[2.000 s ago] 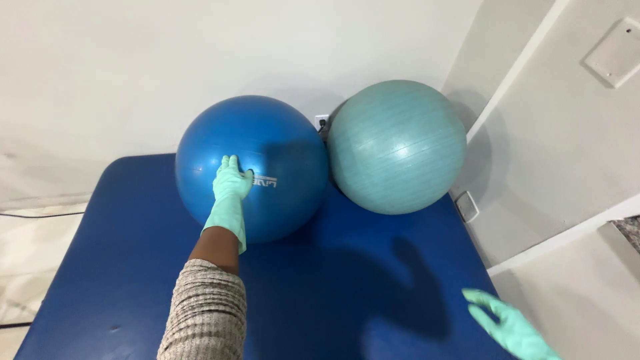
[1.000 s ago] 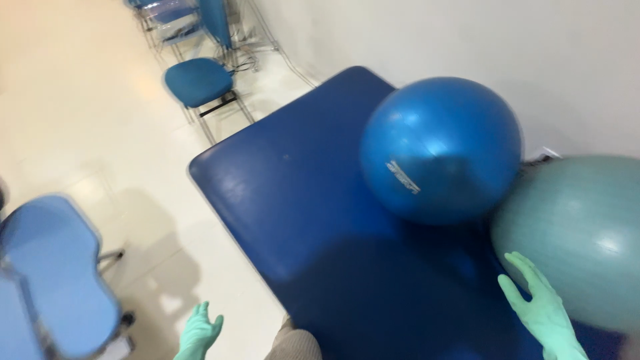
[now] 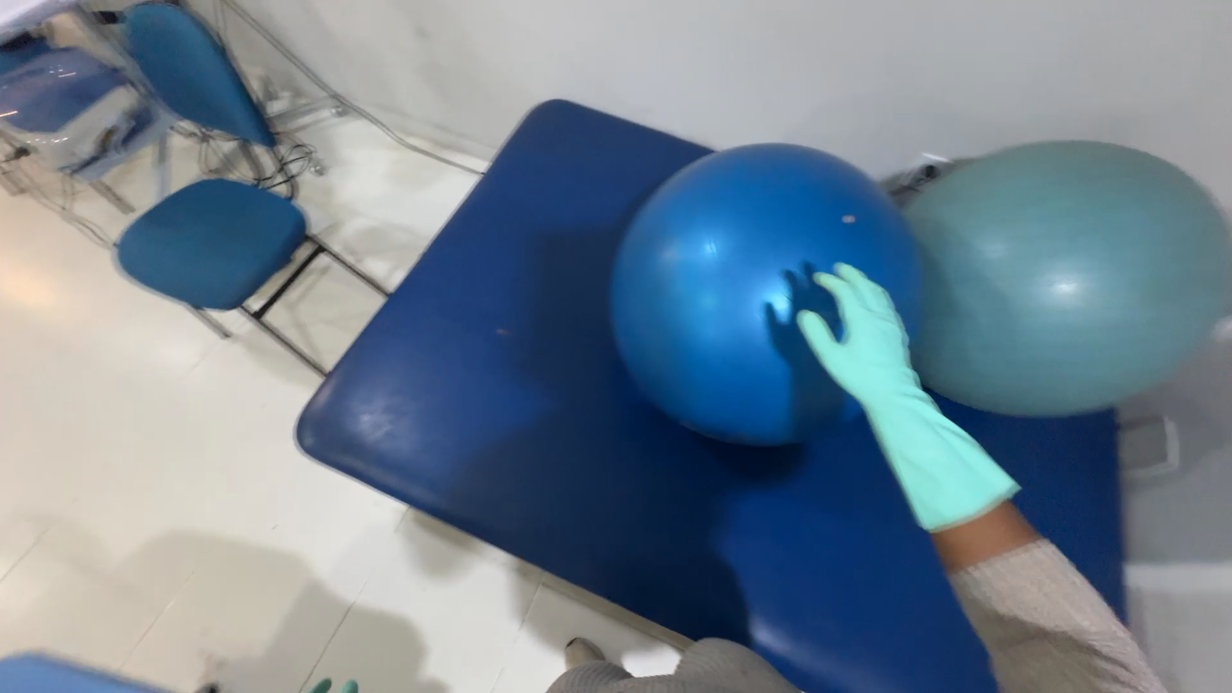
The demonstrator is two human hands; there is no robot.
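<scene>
A shiny blue exercise ball (image 3: 741, 318) rests on a blue padded treatment table (image 3: 433, 385). Against its right side sits a larger-looking pale green exercise ball (image 3: 1068, 289). My right hand (image 3: 861, 351), in a mint-green rubber glove, is spread over the right part of the blue ball and holds nothing; whether the fingertips touch it cannot be told. Of my left hand (image 3: 334, 687), only gloved fingertips show at the bottom edge, left of the table, so its grip is hidden.
A blue chair (image 3: 212, 245) stands at the table's upper left, with cables (image 3: 279, 168) behind it. Another seat wrapped in plastic (image 3: 72, 106) is at the far left. A wall runs behind the balls. A light-blue padded edge (image 3: 67, 674) shows at lower left.
My right hand has moved from near the green ball to the blue ball. My left hand, fully visible a second ago, is now mostly out of view. The view has swung left since two seconds ago.
</scene>
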